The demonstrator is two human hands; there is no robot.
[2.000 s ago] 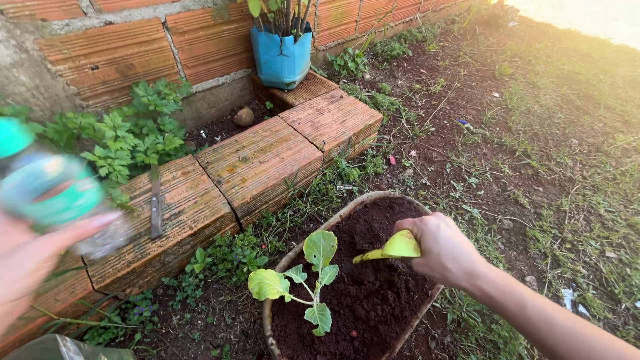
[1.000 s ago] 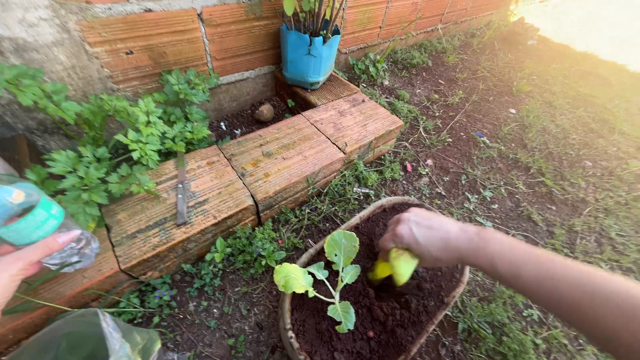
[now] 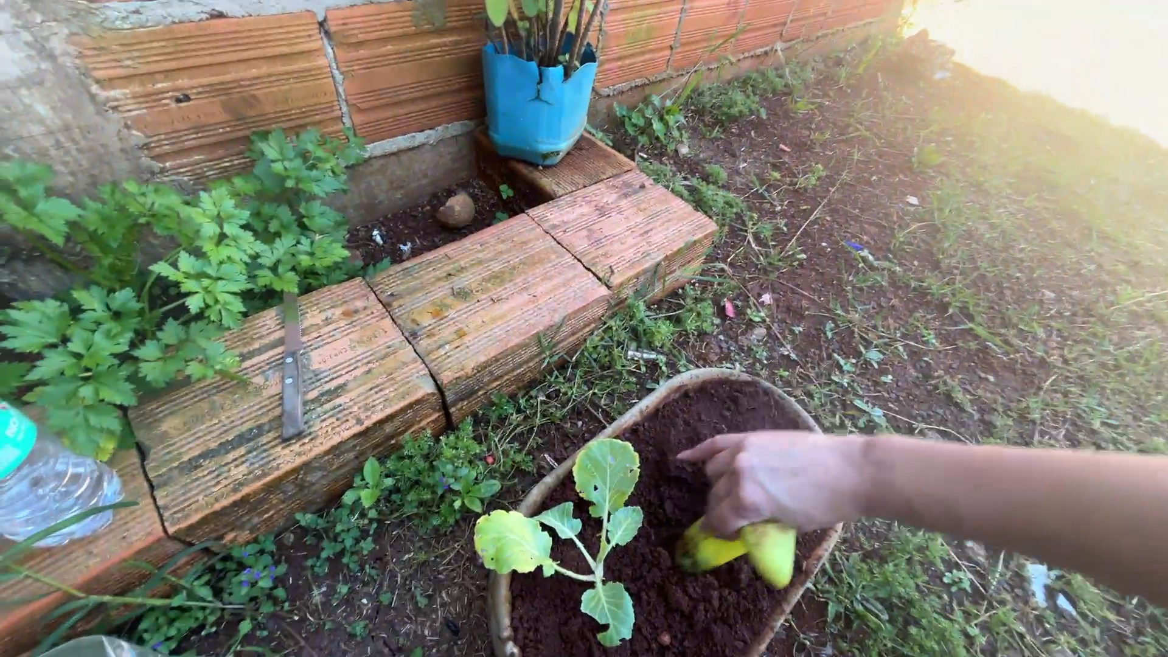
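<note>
In the head view my right hand (image 3: pixel 776 484) is over the soil of an oval planter (image 3: pixel 662 397), its fingers closed on a yellow-green plastic tool (image 3: pixel 771 552) whose lower end is in the dark soil (image 3: pixel 675 484). The index finger points out to the left. A leafy seedling (image 3: pixel 598 547) with yellowing, holed leaves stands in the planter, left of the hand. At the left edge a clear plastic bottle (image 3: pixel 55 493) with a green label rests on the brick border. My left hand is out of view.
A knife (image 3: pixel 292 374) lies across the hollow-brick border (image 3: pixel 493 301), beside a leafy green herb (image 3: pixel 210 246). A blue cut container (image 3: pixel 538 105) with plants stands on a brick by the wall. Grass and weeds (image 3: pixel 912 593) surround the planter. Clear plastic (image 3: pixel 96 648) shows at the bottom left.
My left hand, which held the bottle, is gone from view, and the bottle now rests on the bricks. My right hand has lowered the yellow-green tool into the soil.
</note>
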